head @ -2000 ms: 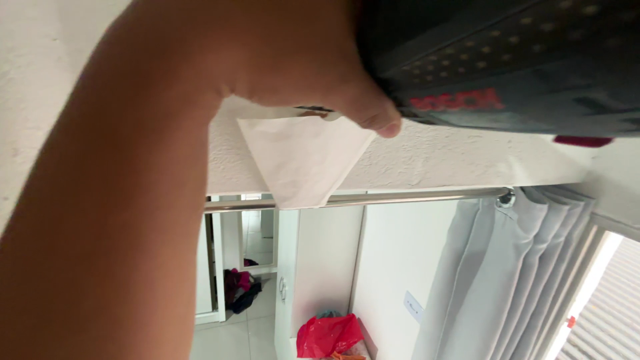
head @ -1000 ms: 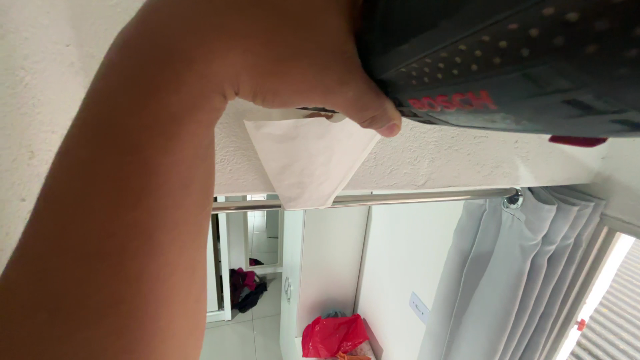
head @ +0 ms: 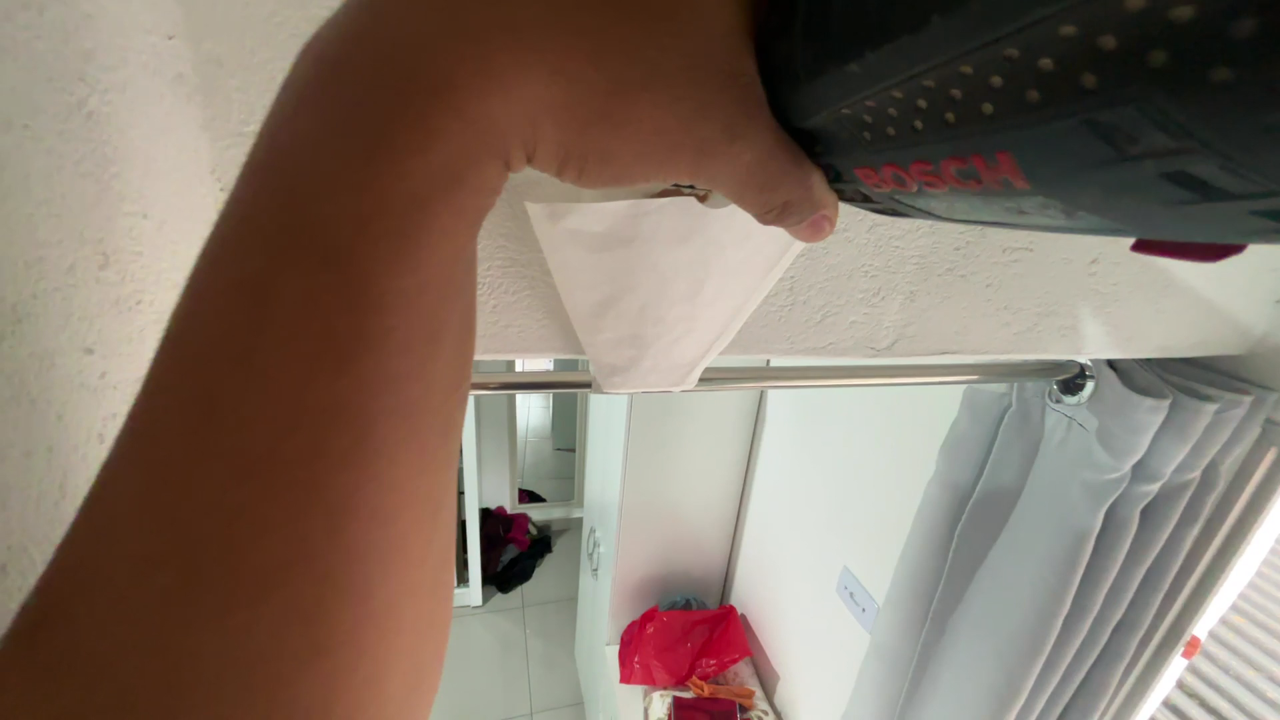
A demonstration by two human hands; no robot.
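Note:
My left hand is raised at the top of the view, on the front end of a dark Bosch power tool. Its thumb lies along the tool's lower edge; the other fingers are hidden. Just beneath the hand, a folded piece of white paper hangs against the textured wall, its upper edge standing open and its narrow end overlapping the curtain rod. Part of the paper's top is covered by the hand. The tool's tip is not visible, and my right hand is out of view.
A metal curtain rod crosses below the wall, with grey curtains at right. Lower down are a white cabinet, a red plastic bag, dark and pink cloth items on the tiled floor, and a mirror.

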